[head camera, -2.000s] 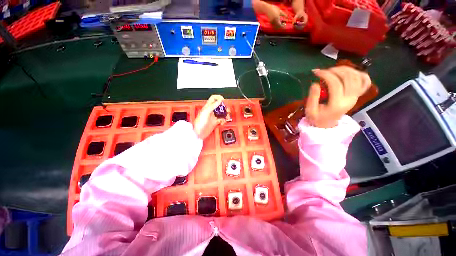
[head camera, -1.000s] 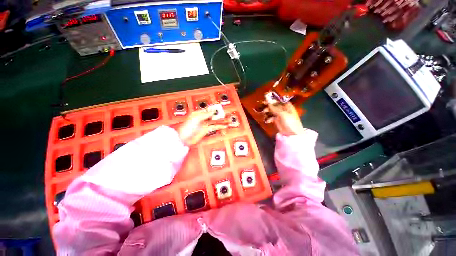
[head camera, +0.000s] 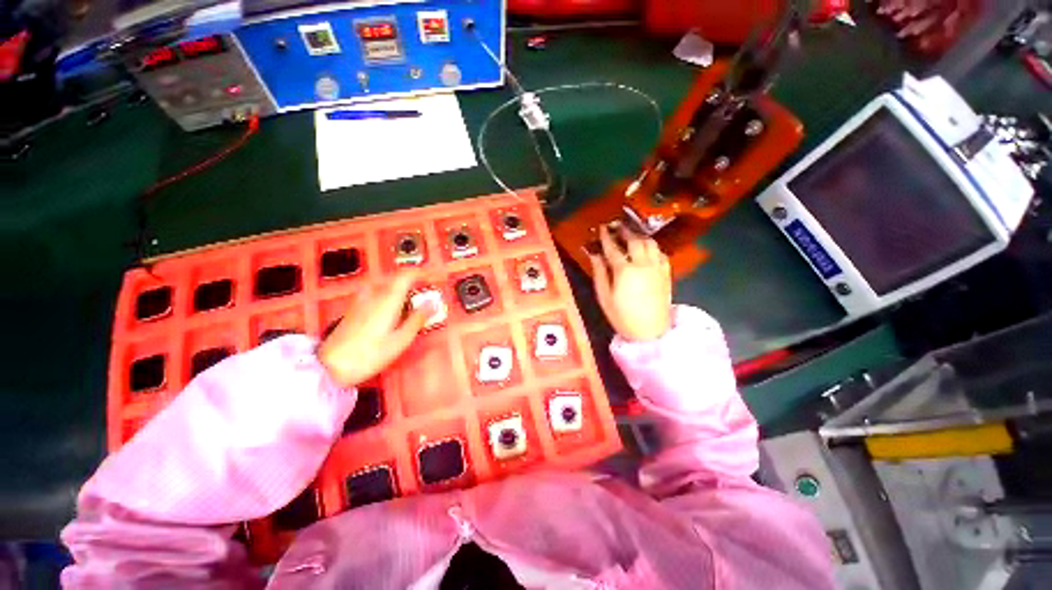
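My left hand (head camera: 372, 332) is over the red-orange parts tray (head camera: 592, 444), its thumb and fingertips on a pale-backed watch unit (head camera: 428, 308) in a pocket. A dark-backed unit (head camera: 473, 292) lies in the pocket to its right. Pale-backed units fill other right-hand pockets; black-faced units (head camera: 277, 280) lie further left. My right hand (head camera: 635, 288) is at the orange-brown fixture (head camera: 694, 256), fingertips down at its nest. Its fingers hide what lies under them, so I cannot tell if it holds a unit. The fixture's upper plate (head camera: 767, 129) is tilted up.
Behind the tray are a blue controller box (head camera: 398, 78), a grey power supply (head camera: 196, 87) and a paper sheet (head camera: 392, 156) with a blue pen. A clear tube (head camera: 482, 144) loops towards the fixture. A white-framed tester (head camera: 900, 196) and a clear box with a yellow strip (head camera: 940, 441) are right.
My left hand has moved left and down, bringing the pale-backed unit into a tray pocket. My right fingers, which held a unit above the fixture, are now lower at its nest.
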